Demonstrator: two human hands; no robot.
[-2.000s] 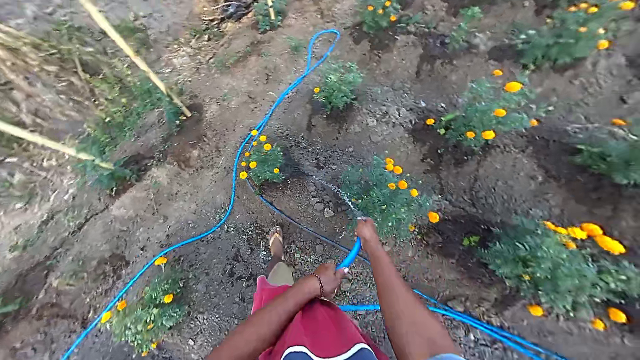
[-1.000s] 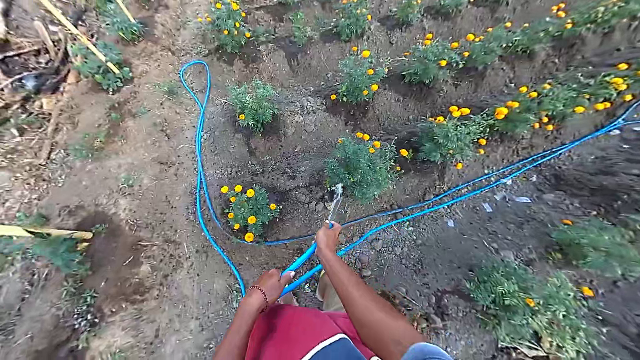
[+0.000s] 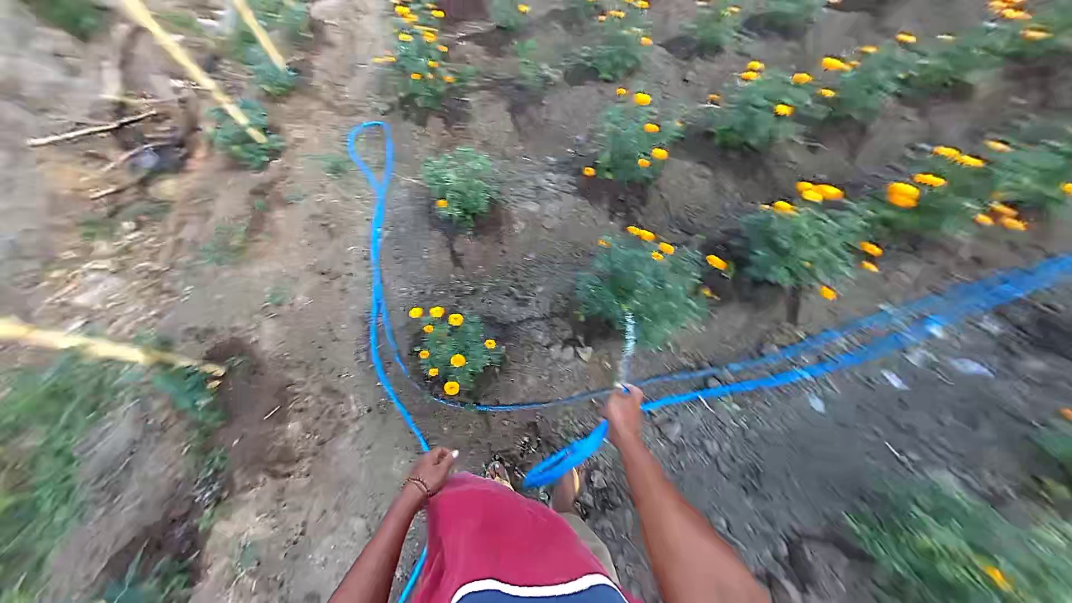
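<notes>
My right hand (image 3: 623, 414) grips the end of a blue garden hose (image 3: 569, 456), and water (image 3: 628, 339) runs from it toward a marigold plant (image 3: 641, 289) with orange blooms. Behind the fist, the hose hangs in a bend near my feet. My left hand (image 3: 434, 471), with a bracelet at the wrist, is at the left side of my red shirt, its fingers curled; whether it pinches anything is not clear. The hose on the ground passes just behind this hand. A small marigold plant (image 3: 456, 352) with yellow-orange flowers grows ahead of it.
Blue hose lines (image 3: 804, 368) cross the soil to the right, and a narrow hose loop (image 3: 377, 159) lies ahead at left. Rows of marigolds (image 3: 804, 243) grow at right. Bamboo poles (image 3: 109, 342) and a dry stick (image 3: 92, 130) are at left.
My left hand has let go of the hose and moved left to the shirt's side. My right hand still holds the hose end. The view has shifted.
</notes>
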